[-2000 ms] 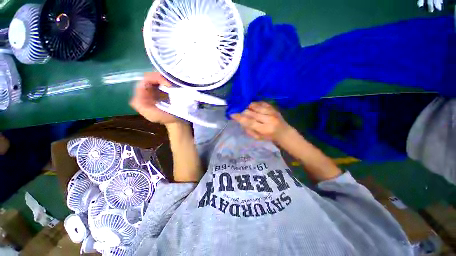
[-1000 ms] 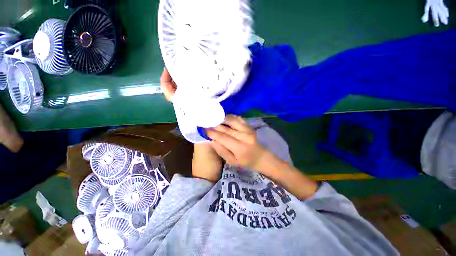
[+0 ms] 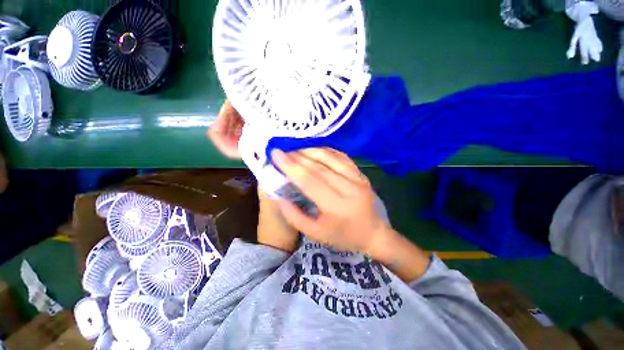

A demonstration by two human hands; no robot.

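Note:
A white clip-on fan [image 3: 280,58] is held up over the bench's near edge, its round caged head away from me and its white clip [image 3: 254,154] towards me. My left hand [image 3: 228,130] grips it at the left of the neck and clip, partly hidden behind it. My right hand [image 3: 335,195] holds a bunched end of the blue cloth [image 3: 383,130] with its fingers and presses it against the clip just below the head. The cloth trails right across the bench.
Black fan [image 3: 133,44] and several white fans [image 3: 72,49] stand on the green bench [image 3: 438,41] at the left. An open carton [image 3: 232,205] of white fans is below left. A white glove [image 3: 583,31] lies top right. A person's grey sleeve [image 3: 588,225] is at the right.
The fan's clip has turned between my hands since the oldest frame. My right hand has moved left and up with the cloth, from beside the clip onto it just under the head.

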